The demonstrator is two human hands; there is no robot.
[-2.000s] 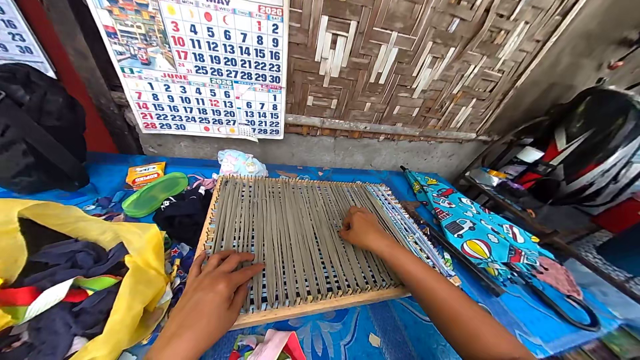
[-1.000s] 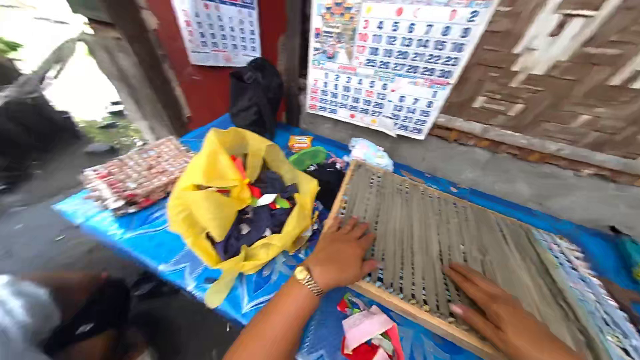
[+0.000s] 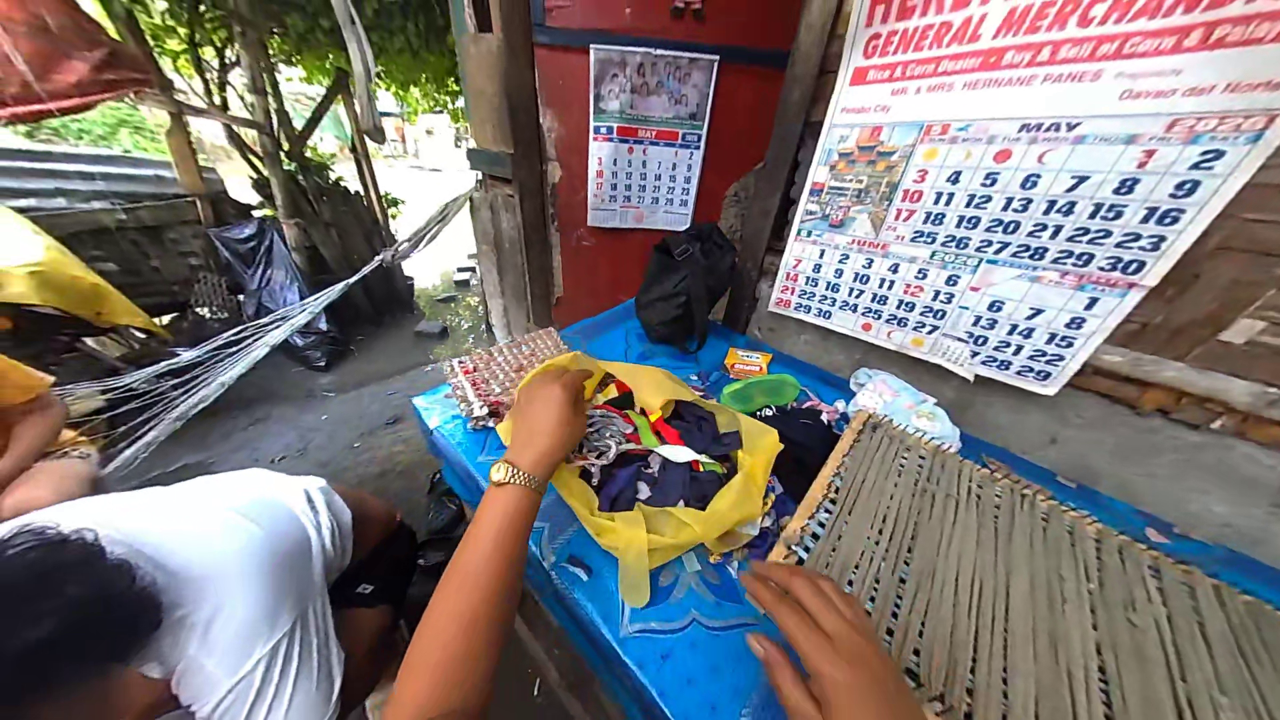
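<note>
My left hand is at the far left rim of a yellow cloth bag, its fingers bent over the edge; whether they pinch the cloth I cannot tell. Dark, red and green fabric scraps fill the bag. My right hand, fingers spread and holding nothing, is over the near left corner of a wooden frame loom. Gray fabric strips run in parallel across the loom between its pegs.
A blue-covered table bears a woven mat, a black bag, an orange box, a green plastic item and a patterned cloth. A person in a white shirt bends close by at the left. Calendars hang behind.
My left hand has moved left from the loom to the yellow bag. My right hand, on the strips before, is now at the loom's near left corner. The view has swung left.
</note>
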